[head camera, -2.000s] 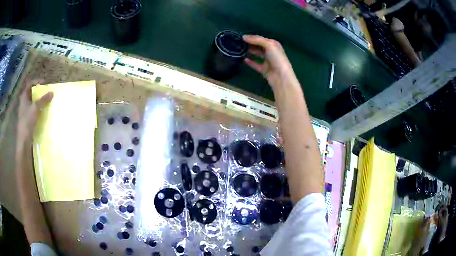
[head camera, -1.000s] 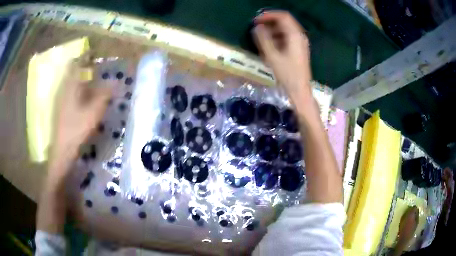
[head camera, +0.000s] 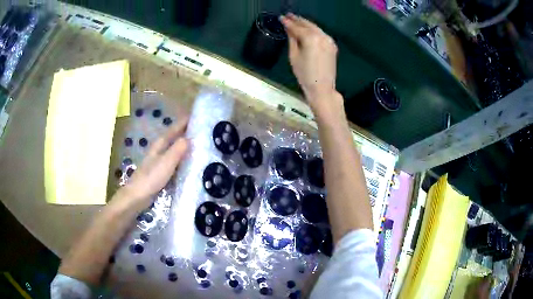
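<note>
My left hand (head camera: 155, 166) lies flat at the left edge of the whitish film roll (head camera: 201, 169), fingers nearly together, nothing seen in it. My right hand (head camera: 310, 52) is over the green belt, its fingertips pinched at the rim of a black cylindrical housing (head camera: 266, 44); whether they hold something small cannot be told. Black round adhesive pads (head camera: 217, 180) lie in rows on clear carrier film (head camera: 263, 146), some partly behind my right forearm. Small punched-out dots (head camera: 144, 142) are scattered on the film. A folded yellow backing paper (head camera: 82, 134) lies at the left.
Another housing (head camera: 374, 102) stands on the green belt (head camera: 228, 29) beyond the printed white strip (head camera: 193, 62). A pale post (head camera: 467, 128) crosses at right, above a yellow sheet stack (head camera: 432, 239) and pink strip (head camera: 398, 204). A clear pad pack (head camera: 20, 38) lies far left.
My left hand has moved right from the yellow paper to the film roll. Pads beside the roll have shifted. My right hand remains over the belt, now at a housing's rim.
</note>
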